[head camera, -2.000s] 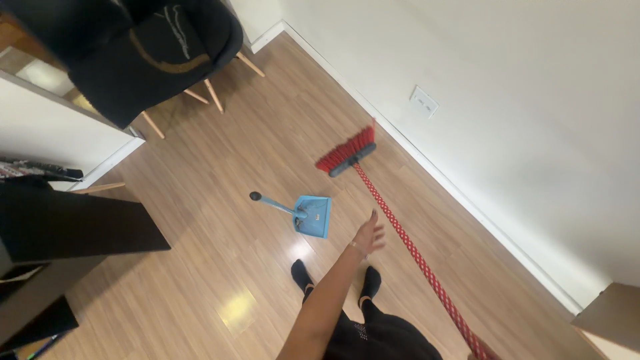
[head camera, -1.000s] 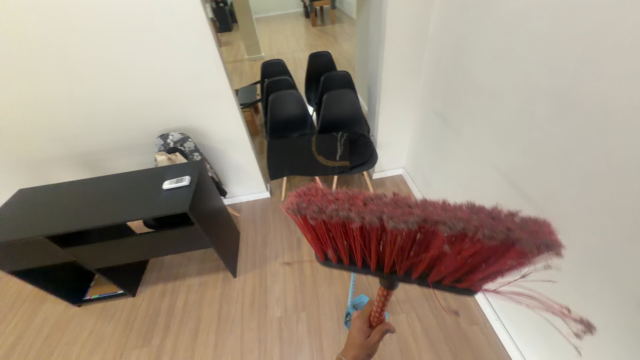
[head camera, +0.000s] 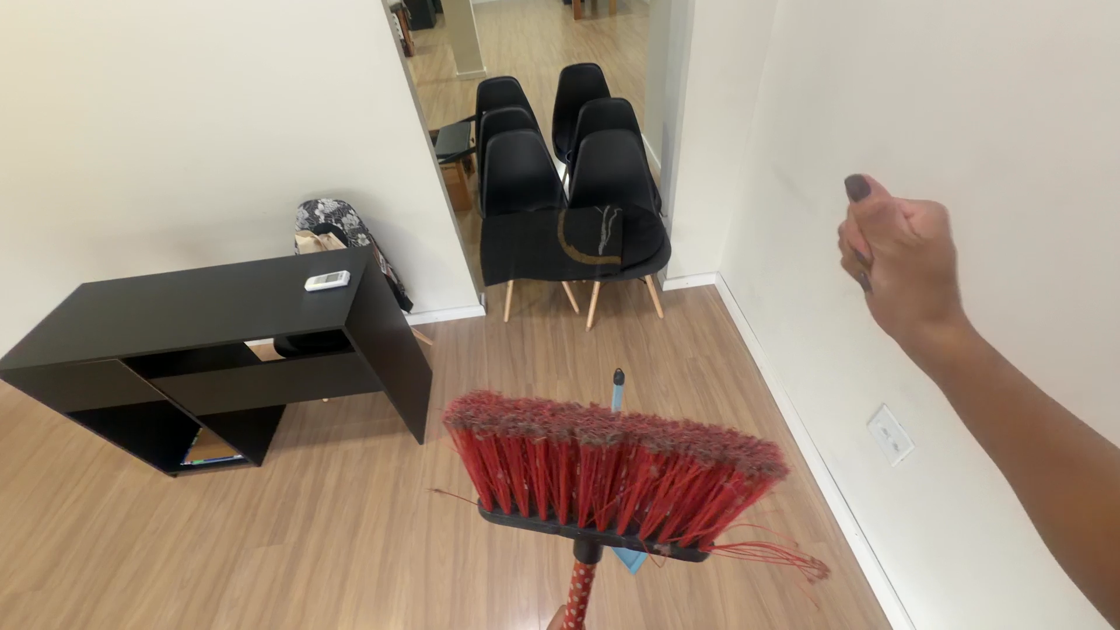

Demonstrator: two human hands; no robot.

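A broom with red bristles (head camera: 604, 477) is held upside down, its black head above a red polka-dot handle (head camera: 577, 595). My left hand (head camera: 557, 619) is mostly cut off by the bottom edge, with a little of it showing against the handle just under the head. Greyish dust and fluff cling to the bristle tips, and long loose strands trail to the right. My right hand (head camera: 901, 254) is raised at the right, fingers curled in and thumb up, with nothing visible in it. Behind the broom, a blue dustpan (head camera: 632, 558) is mostly hidden; its black-tipped handle (head camera: 618, 389) shows above the bristles.
A black desk (head camera: 201, 302) with a white remote control (head camera: 327, 281) on top stands left. Black chairs (head camera: 525, 171) stand before a tall mirror, dark cloth (head camera: 551, 245) over the front seats. A white wall with an outlet plate (head camera: 891, 433) runs along the right.
Two seconds ago the broom head was down on the floor; a second ago it was raised, bristles up. Since then it has shifted lower left in view, and my right hand has come into view.
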